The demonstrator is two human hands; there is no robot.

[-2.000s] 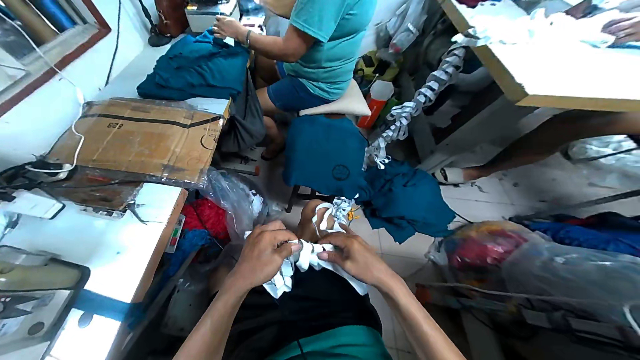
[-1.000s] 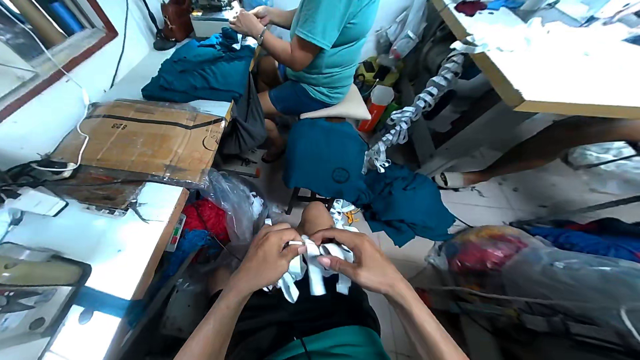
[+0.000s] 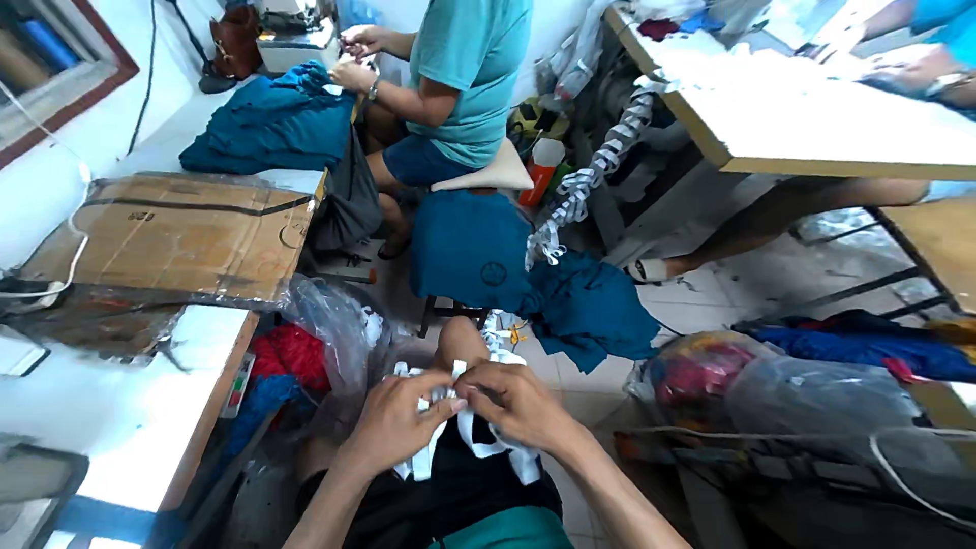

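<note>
White fabric strips (image 3: 423, 460) hang in several loops over my lap, between and below my hands. My left hand (image 3: 404, 419) pinches part of them between thumb and fingers. My right hand (image 3: 518, 404) grips the same strips just beside it, the fingertips of the two hands almost touching. More of the white strips trail past my bare knee (image 3: 461, 343) toward the floor. The exact spot where the fingers meet is partly hidden by the fingers themselves.
Ahead stands a stool covered with teal cloth (image 3: 469, 244), more teal cloth (image 3: 591, 305) beside it. A seated co-worker (image 3: 465, 84) handles fabric beyond. Cardboard (image 3: 191, 236) lies on the left table; a chain of white strips (image 3: 598, 168) hangs by the right table (image 3: 823, 164). Plastic bags (image 3: 823, 404) lie right.
My hands have stayed together over my lap, with the fingers and the strips shifting between them. The co-worker has brought both hands together at the fabric.
</note>
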